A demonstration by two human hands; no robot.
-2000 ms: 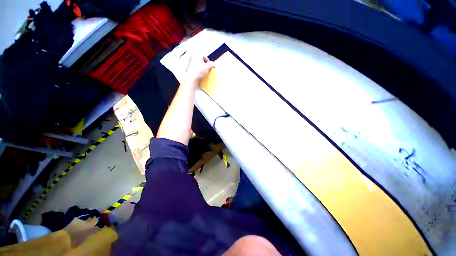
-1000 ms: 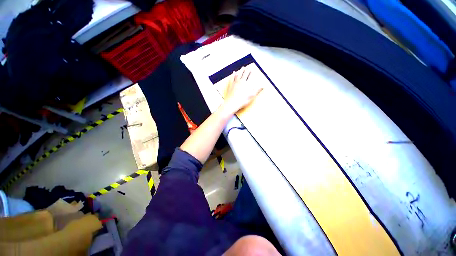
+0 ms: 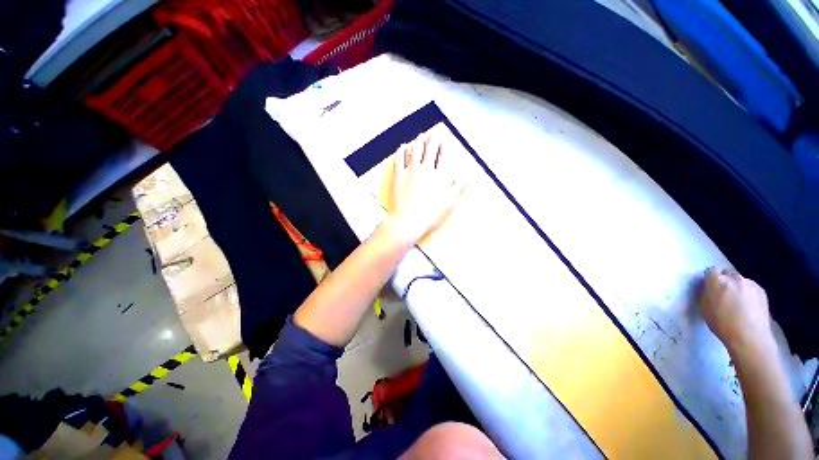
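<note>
The long card template (image 3: 597,368), tan but white under glare, lies on a longer black fabric piece (image 3: 392,139) on the white-covered board. The black shows as a wide band at the far end and a thin border along the right side. My left hand (image 3: 422,193) lies flat on the template near its far end, fingers spread, holding nothing. My right hand (image 3: 738,310) is at the board's right side, fingers curled down on the white cover. No pen shows; whether the fingers hold one cannot be told.
Stacked black panels (image 3: 611,81) run along the board's far edge. Black fabric (image 3: 215,189) hangs over a pale carton (image 3: 184,260) at left, with an orange-red tool (image 3: 296,234) beside it. A red crate (image 3: 162,94) stands behind. A dark thread (image 3: 422,280) lies at the near edge.
My right hand has come into view at the right, where the thin reddish-tipped stick lay; the stick no longer shows. My left hand went from gripping the template's far end to lying flat on it.
</note>
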